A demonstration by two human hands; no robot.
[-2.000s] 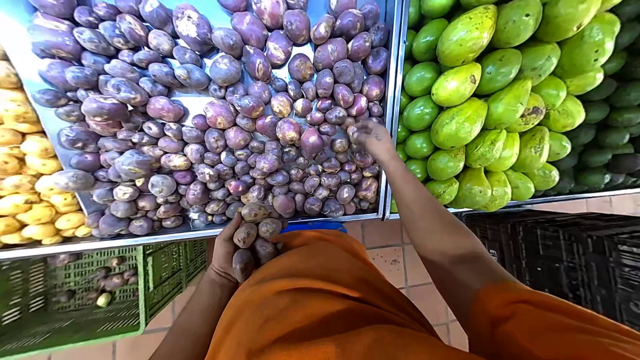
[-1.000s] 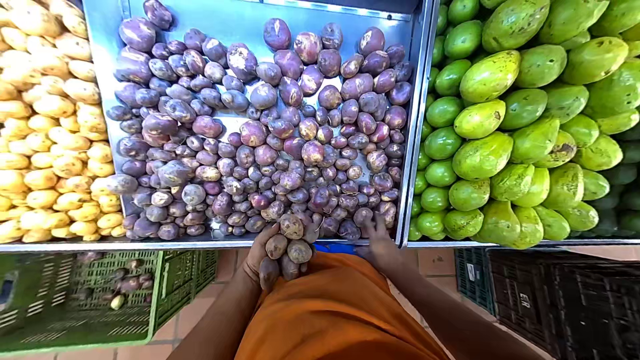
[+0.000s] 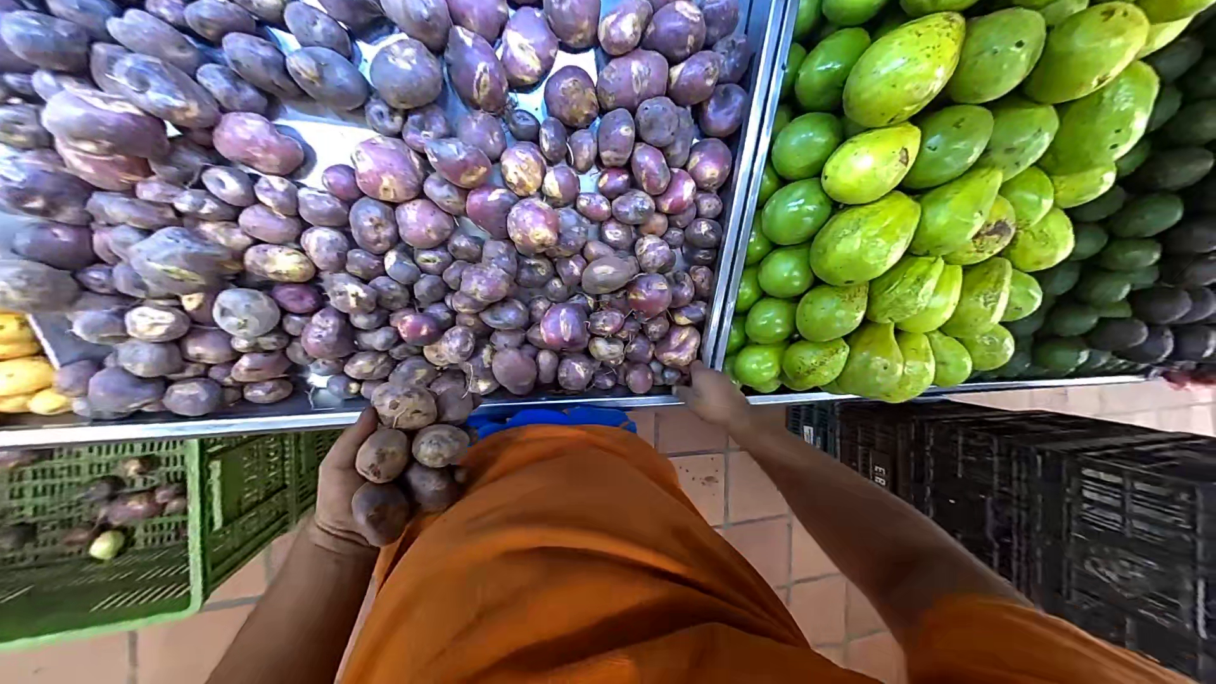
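Several brownish potatoes (image 3: 404,406) rest in a cluster in my left hand (image 3: 344,480), held just in front of the display bin's metal front edge. My right hand (image 3: 714,399) is at the bin's front right corner, its fingers at the metal rim (image 3: 655,402); whether it holds anything is hidden. Behind both hands, purple-skinned potatoes (image 3: 534,226) of mixed sizes fill much of the metal bin, with bare metal showing between some at the back.
Green avocados (image 3: 864,237) are stacked right of the metal divider (image 3: 750,180), darker ones (image 3: 1145,214) beyond. Yellow potatoes (image 3: 24,375) lie far left. Below stand a green plastic crate (image 3: 195,532) with a few potatoes and black plastic crates (image 3: 1026,513). The floor is tiled (image 3: 760,546).
My right hand went from over the potatoes near the divider to the front edge beside my left hand, then right to the bin's corner. My left hand still holds its potatoes.
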